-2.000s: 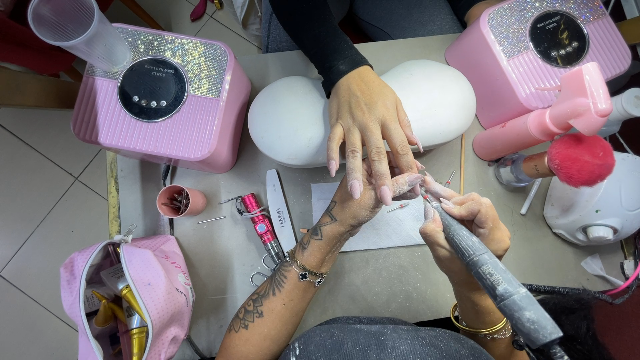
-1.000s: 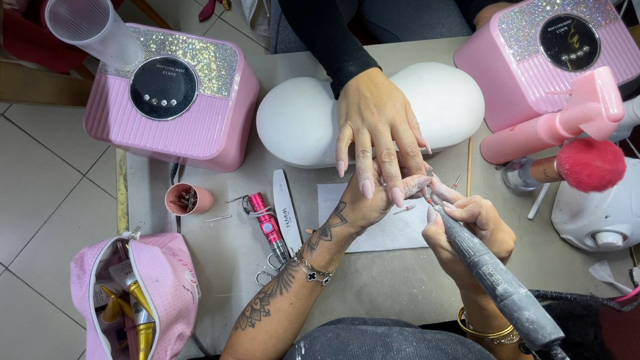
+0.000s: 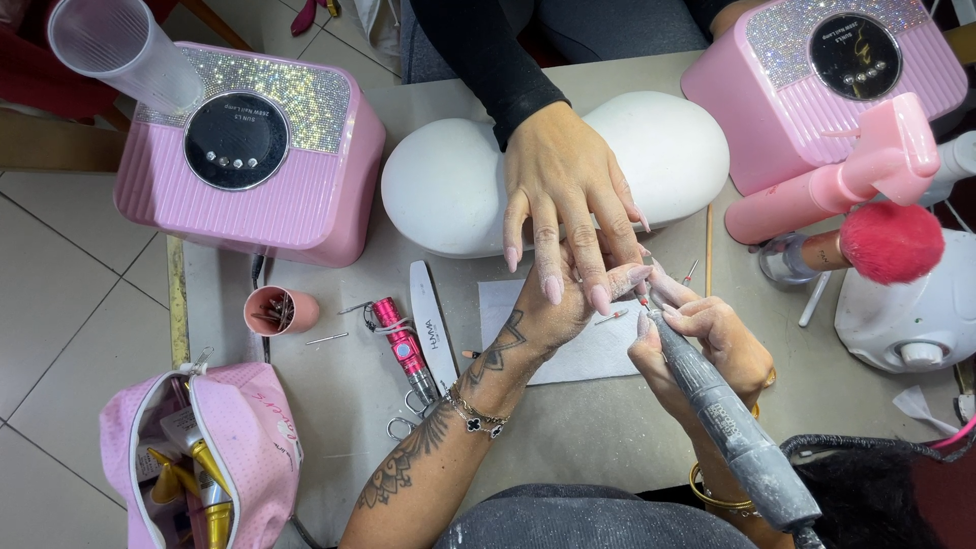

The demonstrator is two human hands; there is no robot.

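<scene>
Another person's hand (image 3: pixel 568 183), palm down with long pale pink nails, reaches over a white padded hand rest (image 3: pixel 446 187). My left hand (image 3: pixel 560 305), dusted with powder, holds that hand's fingers from beneath. In my right hand (image 3: pixel 705 343) is a grey electric nail drill handpiece (image 3: pixel 732 431), dusty along its body. Its small red-banded bit (image 3: pixel 643 302) points at one of the person's fingertips; whether it touches cannot be told. Under the hands lies a white paper towel (image 3: pixel 564 370), and a loose drill bit (image 3: pixel 611 316) rests above it.
Pink nail lamps (image 3: pixel 248 183) (image 3: pixel 762 99) stand at both sides. On the left are a pink cup of bits (image 3: pixel 301 311), a pink flashlight (image 3: pixel 396 335), a white nail file (image 3: pixel 431 328), scissors (image 3: pixel 400 427) and an open pink pouch (image 3: pixel 259 427). At right are a pink spray bottle (image 3: pixel 793 198), a red brush (image 3: pixel 890 242) and a white drill unit (image 3: pixel 900 320).
My left hand keeps its hold on the other person's fingers, and the handpiece stays in my right hand near a fingertip. The view has shifted slightly.
</scene>
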